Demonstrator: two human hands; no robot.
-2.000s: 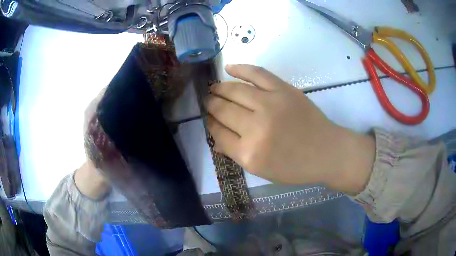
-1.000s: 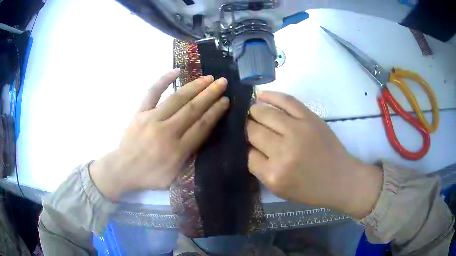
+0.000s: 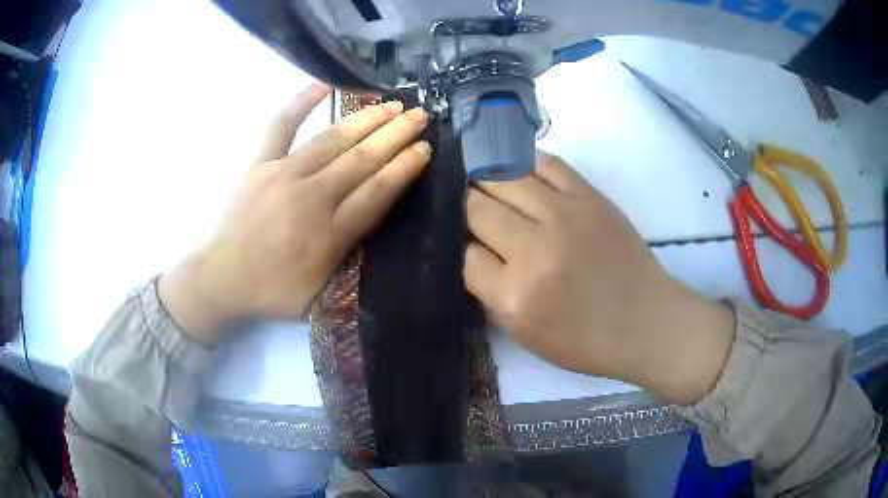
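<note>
The black-faced piece (image 3: 414, 321) lies lengthwise under the sewing machine head, its near end over the table's front edge. Tweed plaid fabric (image 3: 339, 355) shows along its left side, and a plaid strip (image 3: 484, 389) shows along its right side. My left hand (image 3: 292, 219) lies flat on the piece, fingers spread, fingertips close to the presser foot (image 3: 435, 101). My right hand (image 3: 574, 272) has its fingers bent at the right edge of the piece, partly behind the grey-blue knob (image 3: 500, 141); its fingertips are hidden, so its hold is unclear. The needle's contact with the cloth is not clear.
Scissors (image 3: 791, 229) with red and yellow-orange handles lie at the right. A fabric scrap (image 3: 821, 98) lies at the upper right. The machine head (image 3: 623, 24) spans the top. A measuring scale (image 3: 604, 425) runs along the front edge. Blue bins (image 3: 716, 472) show below the table.
Since one second ago, the black-faced piece and both hands have moved up toward the needle. Since two seconds ago, the piece has been laid flat and my left hand has come on top of it.
</note>
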